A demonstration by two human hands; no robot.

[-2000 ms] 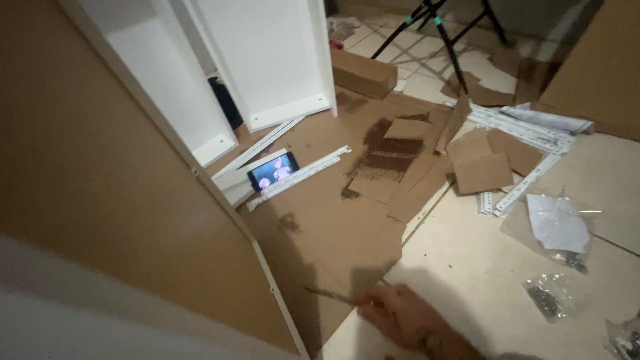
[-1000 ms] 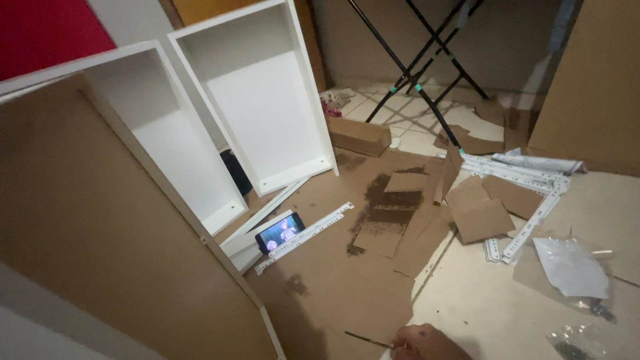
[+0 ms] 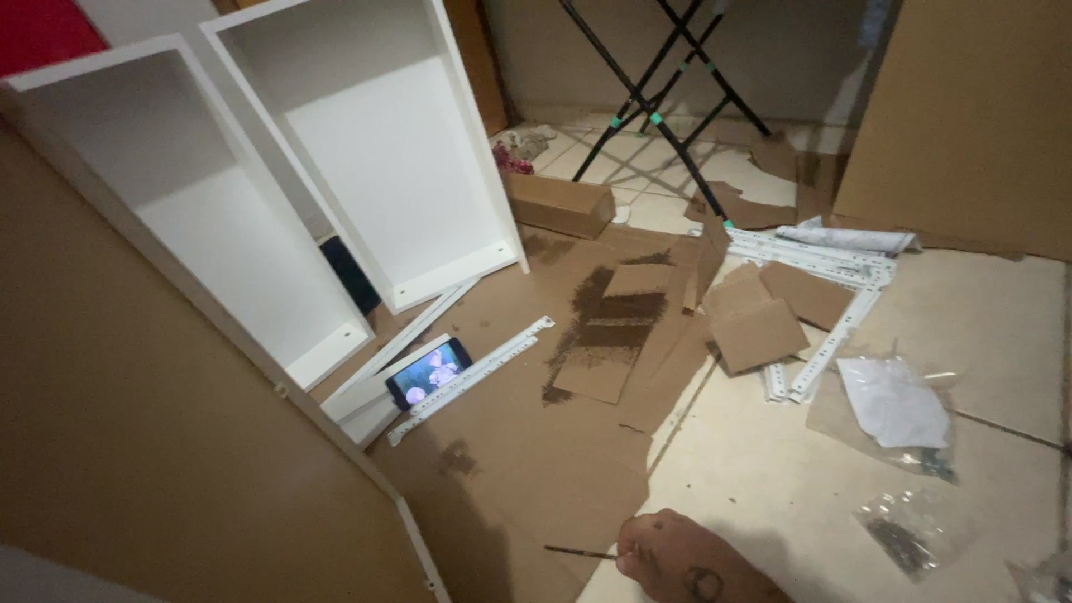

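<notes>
One hand, seen at the bottom of the head view and apparently my right hand, is closed around a thin dark rod, perhaps a screwdriver shaft. The rod points left over the cardboard sheet on the floor. My left hand is out of view. Left of the rod, a large brown-faced panel with white edges stands tilted. Behind it two white drawer boxes stand on end. A phone with a lit screen leans by a white slotted metal rail.
More white metal rails lie at the right beside cardboard pieces. Clear plastic bags rest on the tiles, one with small dark hardware. A black folding stand and a long cardboard box are at the back.
The view has shifted upward and left, showing more of the drawer boxes. The hand still grips the thin rod near the cardboard's edge.
</notes>
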